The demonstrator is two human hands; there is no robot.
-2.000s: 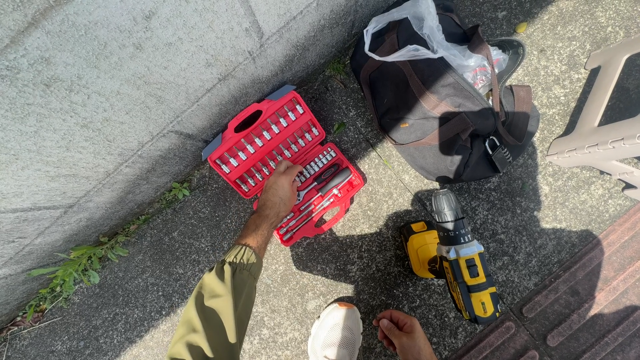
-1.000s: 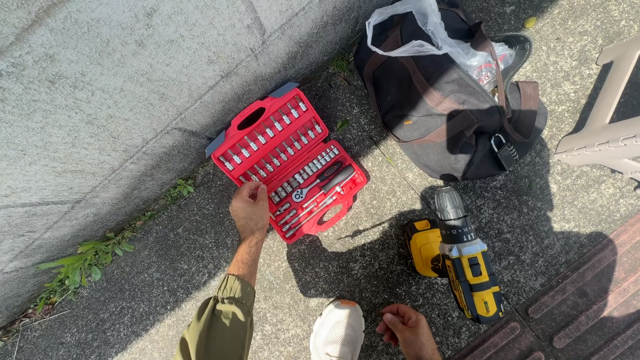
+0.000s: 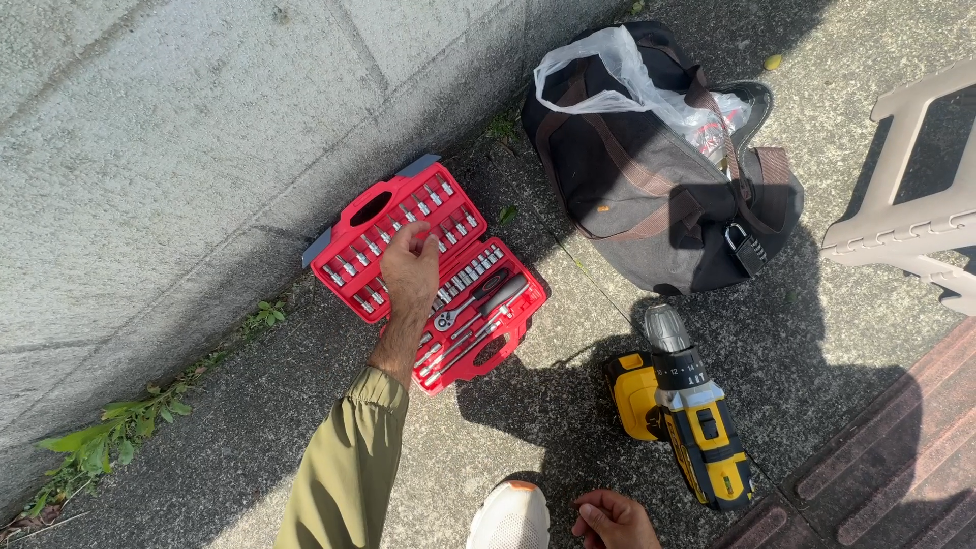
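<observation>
A red plastic socket set case (image 3: 351,217) lies unfolded on the paving, with rows of bit sockets (image 3: 370,244) in one half. The other half holds small sockets (image 3: 473,271), a ratchet handle (image 3: 457,309), a driver handle (image 3: 503,296) and extension bars. My left hand (image 3: 412,267) is over the bit sockets, thumb and forefinger near each other; whether it touches or holds a bit is not clear. My right hand (image 3: 614,521) hovers low beside my shoe, fingers curled, and its grip is hidden. A yellow and black cordless drill (image 3: 705,435) lies to its upper right.
A black canvas tool bag (image 3: 640,198) with brown straps, a combination padlock (image 3: 746,250) and a clear plastic bag (image 3: 625,69) stands by the concrete wall (image 3: 229,114). At right is a beige folding stool (image 3: 900,183). My white shoe (image 3: 512,518) is at the bottom.
My left hand went from the middle of the case to its lower left edge, then up over the bit sockets. My right hand has stayed near the shoe.
</observation>
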